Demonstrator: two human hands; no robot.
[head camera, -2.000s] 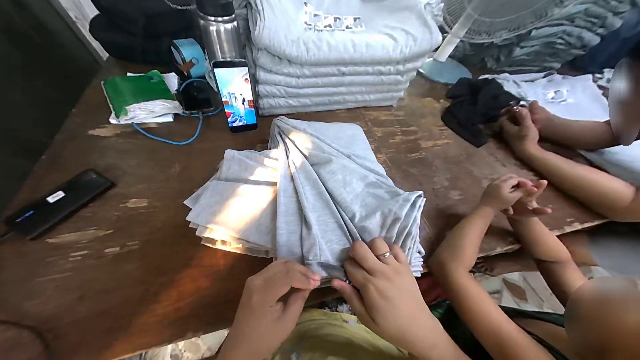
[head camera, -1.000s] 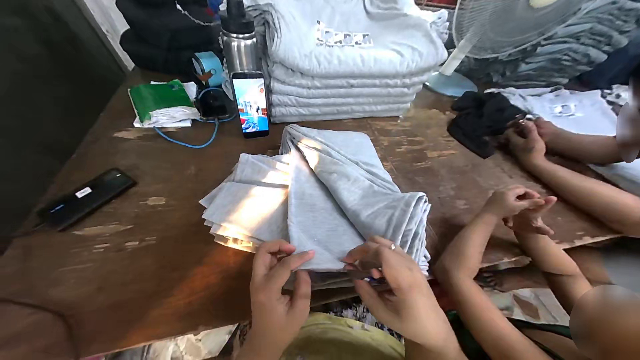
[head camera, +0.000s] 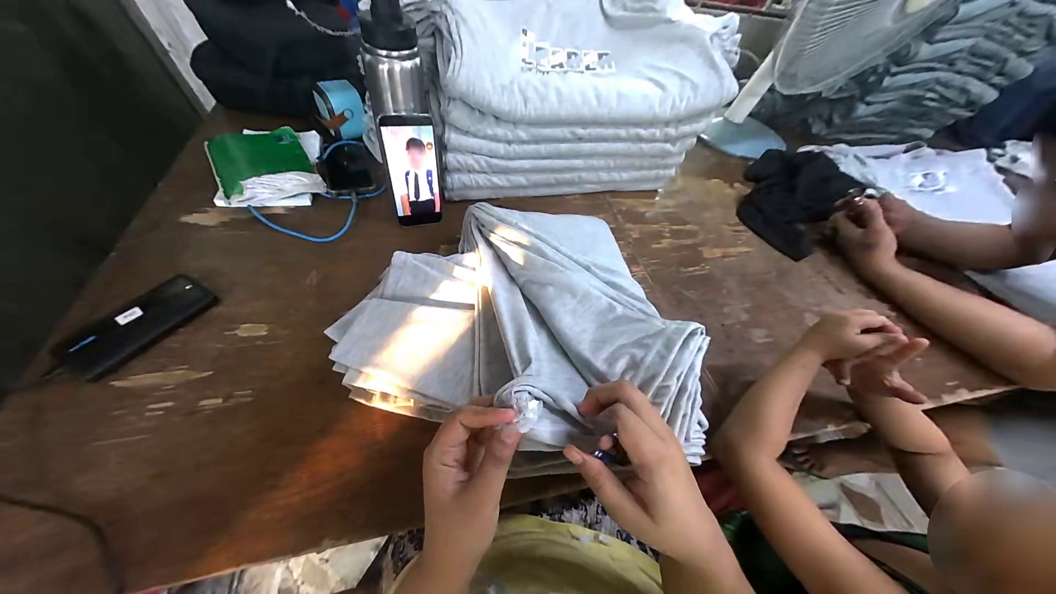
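A stack of folded light grey knit fabric pieces (head camera: 569, 305) lies fanned out on the wooden table in front of me. My left hand (head camera: 474, 454) pinches a bunched, whitish bit of the top piece (head camera: 521, 404) between thumb and fingertips at the near edge. Just right of it, my right hand (head camera: 639, 462) is curled around a small dark blue tool (head camera: 609, 455), mostly hidden by the fingers; its kind cannot be told. The right fingertips are close to the cloth.
Behind stand a phone (head camera: 410, 169), a steel bottle (head camera: 393, 78), a pile of folded grey shirts (head camera: 569, 107) and a fan (head camera: 858, 41). A black device (head camera: 136, 326) and a green packet (head camera: 260, 162) lie left. Two people's arms (head camera: 767, 412) reach in from the right, near black cloth (head camera: 792, 198).
The cloth's near edge, lying flatter a second ago, is now bunched up at my left fingertips. My left hand has closed its pinch there. The picture on the propped phone has changed.
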